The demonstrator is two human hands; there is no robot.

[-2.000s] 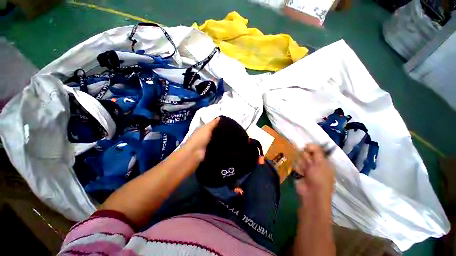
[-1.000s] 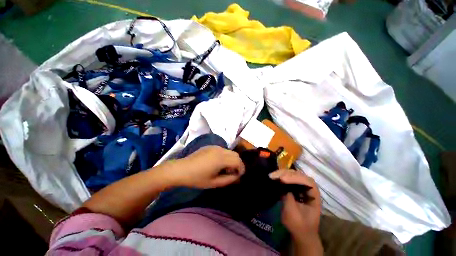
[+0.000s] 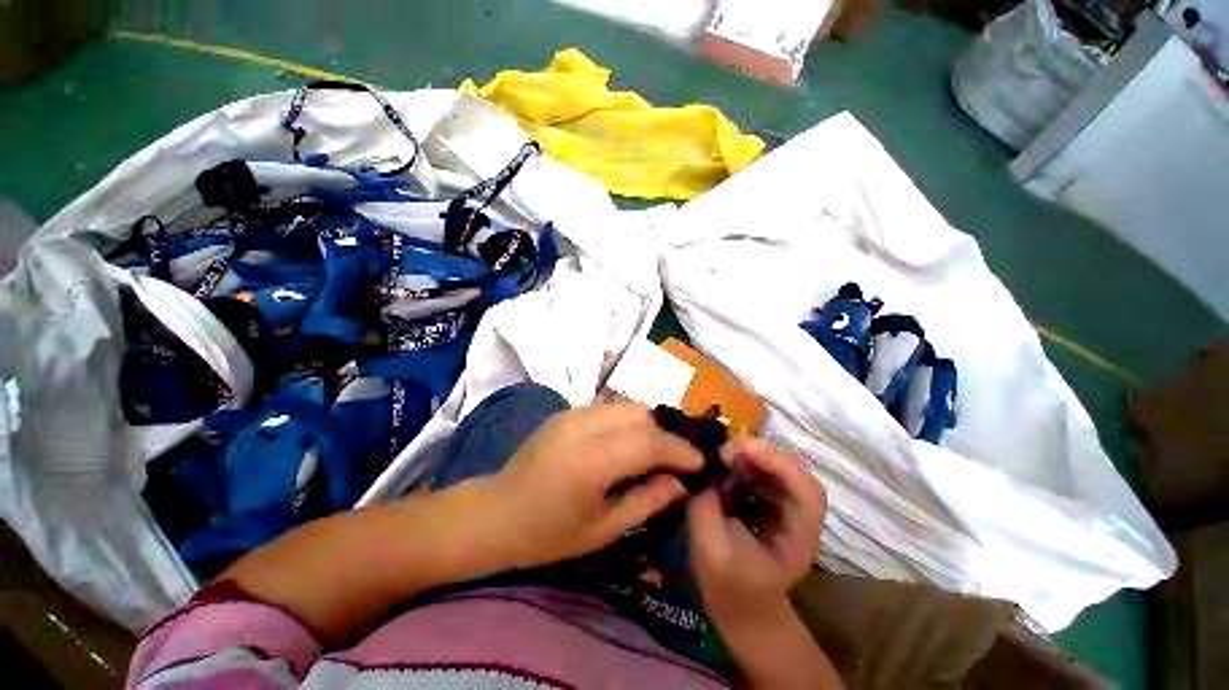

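A dark bag is on my lap, its black rim bunched between my hands. My left hand pinches the black rim from the left. My right hand grips the black fabric from the right, close to the left fingertips. A small dark item shows among the right fingers, too blurred to name. Part of a printed webbing strap with white letters hangs over my lap. Most of the bag is hidden by my hands.
An open white sack heaped with blue bags lies left. A flatter white sack with several blue bags lies right. Between them are an orange-brown item and white paper. Yellow sacking lies ahead.
The black lining with the pale logo no longer shows. My right hand has come in from the right sack's edge to the bag, and both hands are now close together at the rim.
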